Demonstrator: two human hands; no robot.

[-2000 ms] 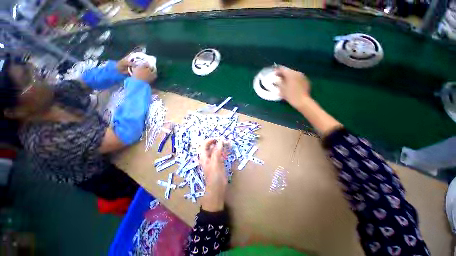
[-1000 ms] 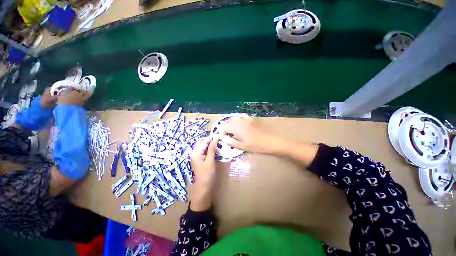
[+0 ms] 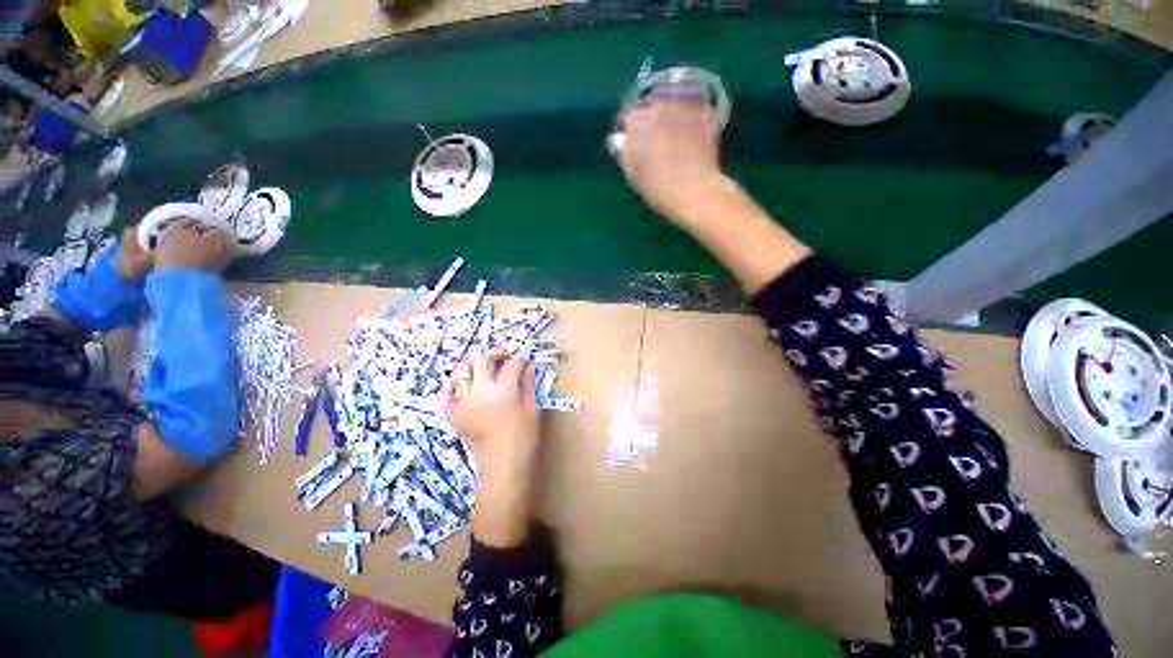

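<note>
My right hand (image 3: pixel 672 142) is stretched over the green belt and grips a white slotted disc (image 3: pixel 705 93), partly hidden and blurred. A pale bluish strip end sticks up from the disc's far edge. My left hand (image 3: pixel 495 399) is on the right part of a loose heap of printed white and blue strips (image 3: pixel 399 411). Its fingers are curled, and I cannot tell whether they hold a strip.
Other discs lie on the green belt (image 3: pixel 566 231), one at left (image 3: pixel 452 175) and one at right (image 3: pixel 850 81). A slanted grey post (image 3: pixel 1029 206) and stacked discs (image 3: pixel 1109 383) stand right. A sticker sheet (image 3: pixel 633 431) lies by the heap. A neighbour's blue sleeve (image 3: pixel 190 366) is left.
My right hand has moved from the table beside the heap out to the belt with the disc. My left hand has left the disc and moved slightly left and up onto the heap.
</note>
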